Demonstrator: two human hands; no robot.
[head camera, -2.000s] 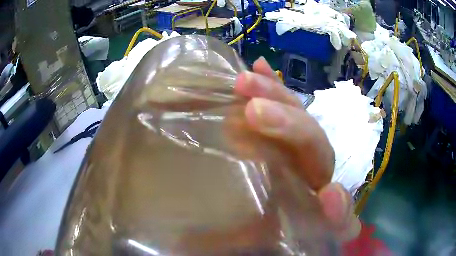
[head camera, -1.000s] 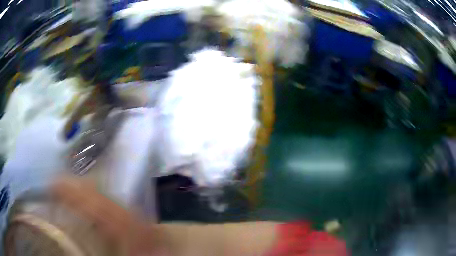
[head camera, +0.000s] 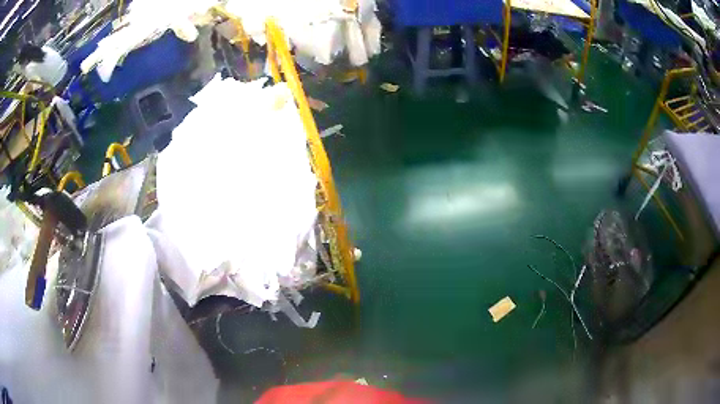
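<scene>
Neither of my hands shows. White cloth is heaped in a big pile (head camera: 237, 189) left of centre, inside a yellow trolley frame (head camera: 317, 162). The white-covered pressing table (head camera: 122, 316) is at the lower left. A steam iron (head camera: 79, 288) with a brown handle stands at its far end. A red piece of clothing (head camera: 339, 392) is cut off by the bottom edge.
Green floor (head camera: 442, 237) lies right of the trolley, with a tan card piece (head camera: 501, 308) and thin cords on it. A round wire-caged fan (head camera: 618, 264) stands at the right, near a pale-covered table (head camera: 699, 170). A blurred brown surface (head camera: 679, 355) fills the lower right corner.
The view has swung right and down. The clear brownish bottle and the hand on it, seen earlier, are out of the picture. The trolley pile now shows further left.
</scene>
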